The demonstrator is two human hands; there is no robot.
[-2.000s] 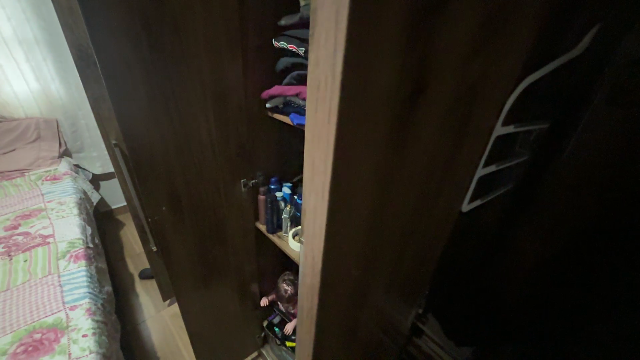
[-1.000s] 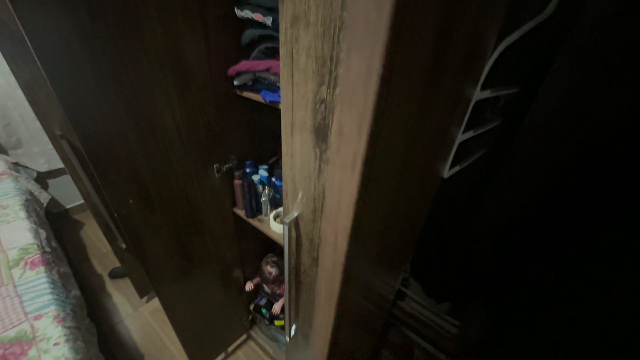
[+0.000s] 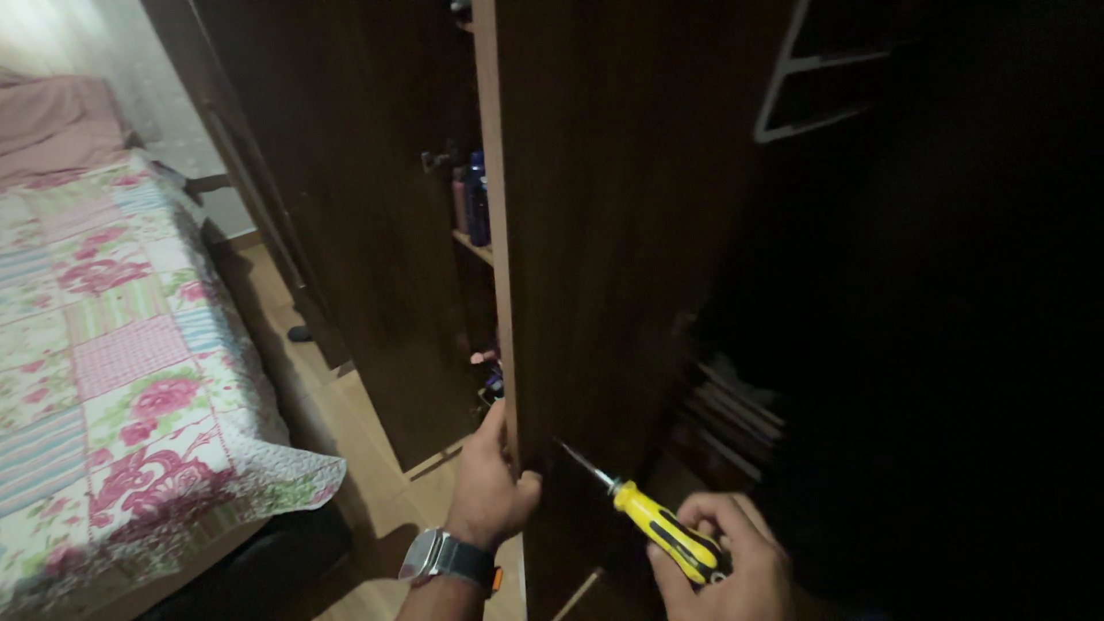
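Note:
My left hand, with a watch on its wrist, grips the edge of a dark wooden wardrobe door low down, thumb on the inner face and fingers partly hidden behind the edge. In my right hand is a yellow and black screwdriver, held by its handle. The metal shaft points up and left, its tip at or close to the door's inner face; whether it touches, I cannot tell.
A second dark door stands at the left, with a hinge on it. Bottles stand on a shelf behind the door edge. A bed with a patchwork quilt is at far left. A white rack hangs at upper right.
Both hands have come into view, the left on the door edge, the right with the screwdriver. The door edge now hides more of the shelves.

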